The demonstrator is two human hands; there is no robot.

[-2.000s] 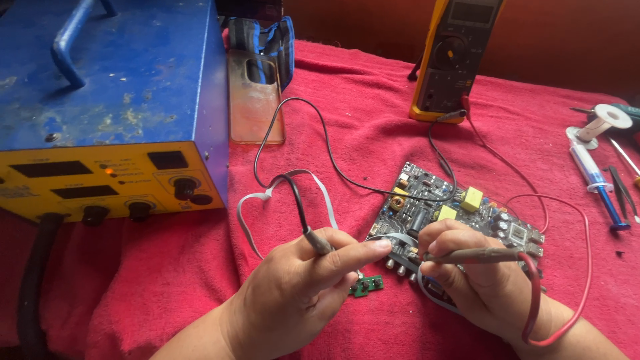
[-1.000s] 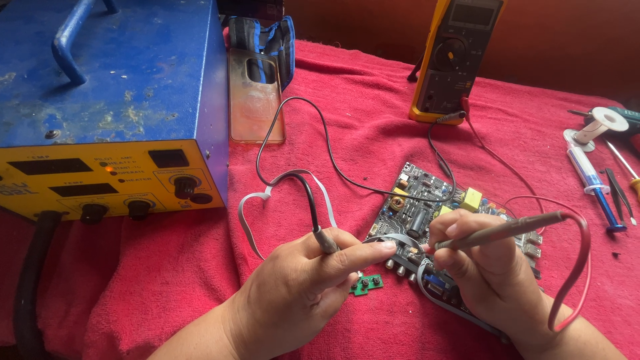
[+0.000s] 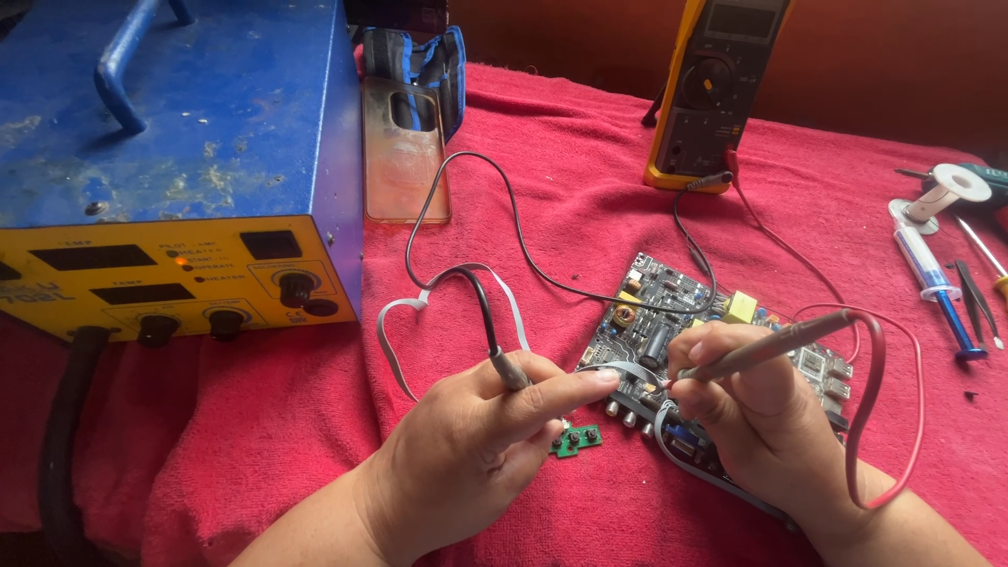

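My left hand (image 3: 480,441) grips the grey handle of the black-lead test probe (image 3: 509,368), its index finger stretched toward a grey ribbon cable (image 3: 622,367) on the circuit board (image 3: 669,291). Between the thumb and fingers of my right hand (image 3: 732,394) is the red-lead test probe (image 3: 772,345), slanting down to the connector area near the board's lower edge. Its exact contact point is too small to tell, and the black probe's tip is hidden. A small green button board (image 3: 575,441) lies beside my left fingers. Both leads run to a yellow-cased multimeter (image 3: 709,87) standing behind the board.
At left stands a blue and yellow rework station (image 3: 157,276). A phone case (image 3: 405,157) and a dark blue-trimmed pouch (image 3: 453,79) lie beside it. On the red cloth at right are a solder spool (image 3: 959,183), a syringe (image 3: 933,276), black tweezers (image 3: 975,303) and a screwdriver (image 3: 984,248).
Since two seconds ago, my right hand has tilted the red probe, its back end now higher, and its red lead has shifted. My left hand has stayed nearly still.
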